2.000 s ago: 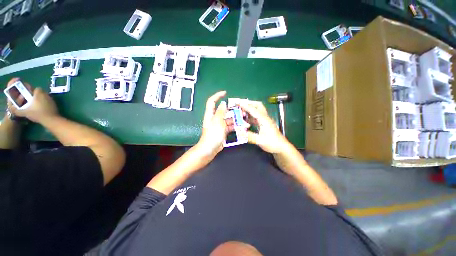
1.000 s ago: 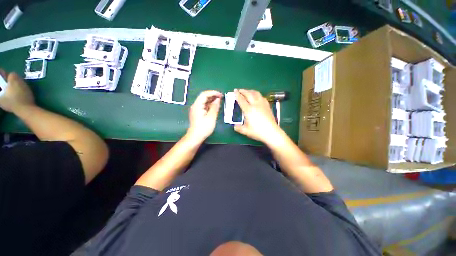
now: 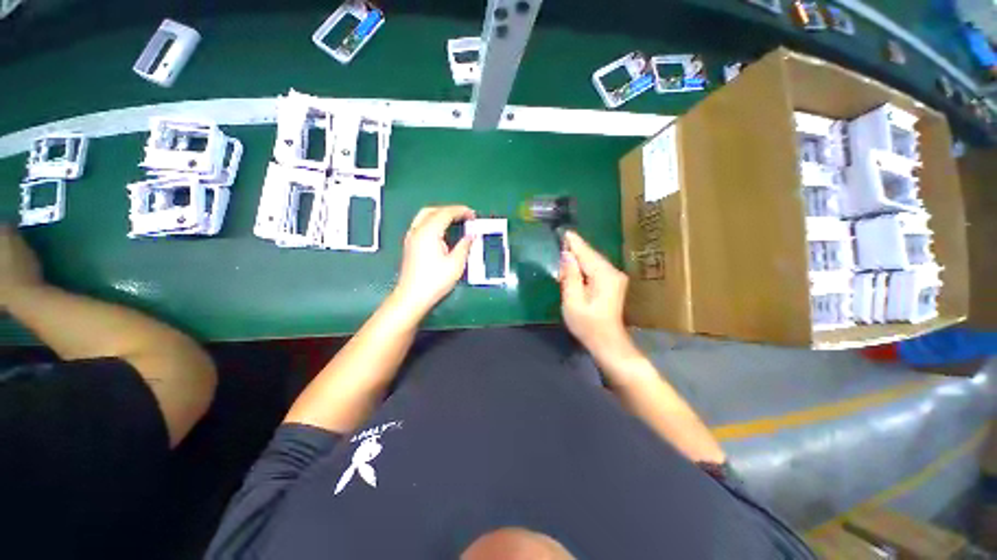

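Note:
A white housing frame (image 3: 474, 268) with a large window lies on the green bench in front of me. My left hand (image 3: 433, 254) is at its left side, with thumb and fingers on its upper left edge. My right hand (image 3: 594, 293) is right of the frame and grips the handle of the small mallet. The mallet head (image 3: 550, 208), one end yellow-green and one dark, is slightly blurred, above and right of the frame, apart from it. Stacked white housings (image 3: 356, 214) stand left of my left hand.
An open carton (image 3: 711, 208) packed with white housings stands at the right. Smaller housing stacks (image 3: 180, 208) are further left. A metal post (image 3: 505, 66) rises from the white rail (image 3: 421, 114); conveyor units (image 3: 677, 74) lie beyond it. Another person's arm (image 3: 109, 328) is at the left.
My right hand has left the frame and taken hold of the mallet by its handle. My left hand has closed in on the frame. The conveyor units have shifted, and the camera view has turned.

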